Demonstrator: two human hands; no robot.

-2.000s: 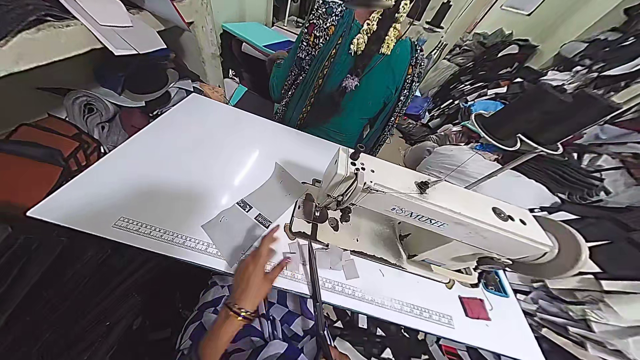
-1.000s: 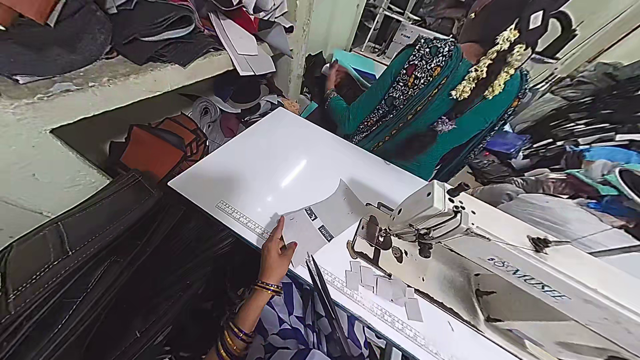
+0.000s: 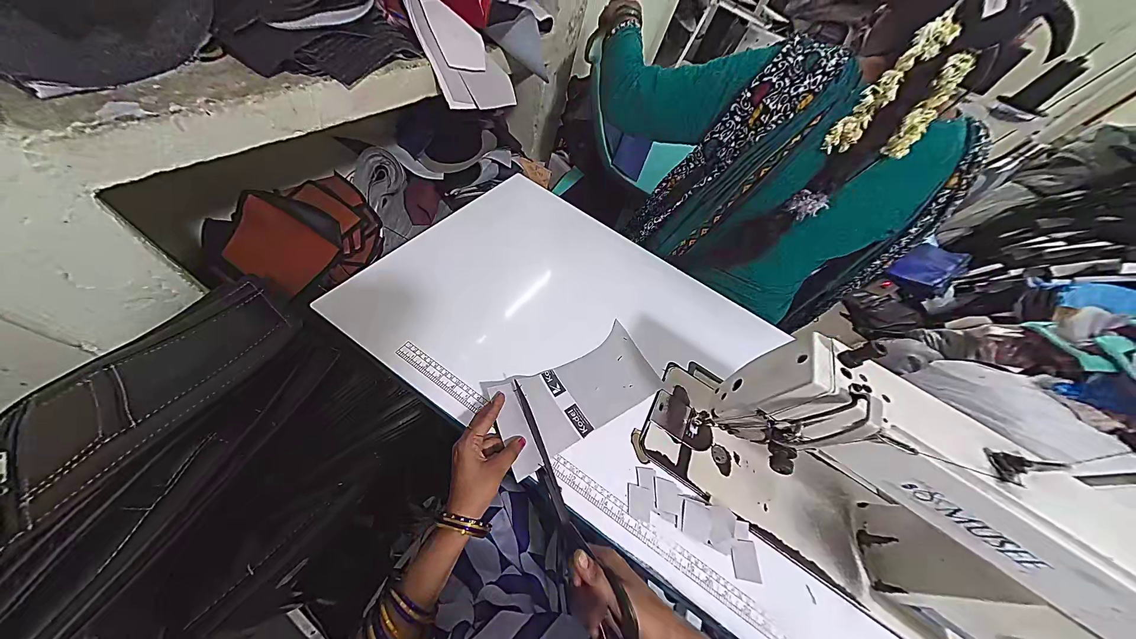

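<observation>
A grey sheet with printed label strips point(image 3: 612, 377) lies on the white table beside the sewing machine point(image 3: 799, 444). My left hand point(image 3: 484, 457) pinches the near left edge of this sheet between thumb and forefinger. Long dark scissors point(image 3: 546, 470) are held by the handles in my right hand point(image 3: 603, 581), at the table's near edge. Their blades reach over the sheet, right of my left fingers. Whether the blades are parted is hard to tell. Several small cut grey pieces point(image 3: 683, 510) lie near the machine's needle area.
A printed ruler scale point(image 3: 657, 532) runs along the near edge of the white table point(image 3: 453, 293). Another person in green point(image 3: 799, 204) is beyond the table. Dark stitched covers point(image 3: 151, 417) are piled at left, orange-brown pieces point(image 3: 284, 235) behind them. Fabric heaps are at right.
The scissors have moved from beside the sheet to over it. My left hand, earlier over the sheet with fingers spread, now pinches its edge. The view has swung left.
</observation>
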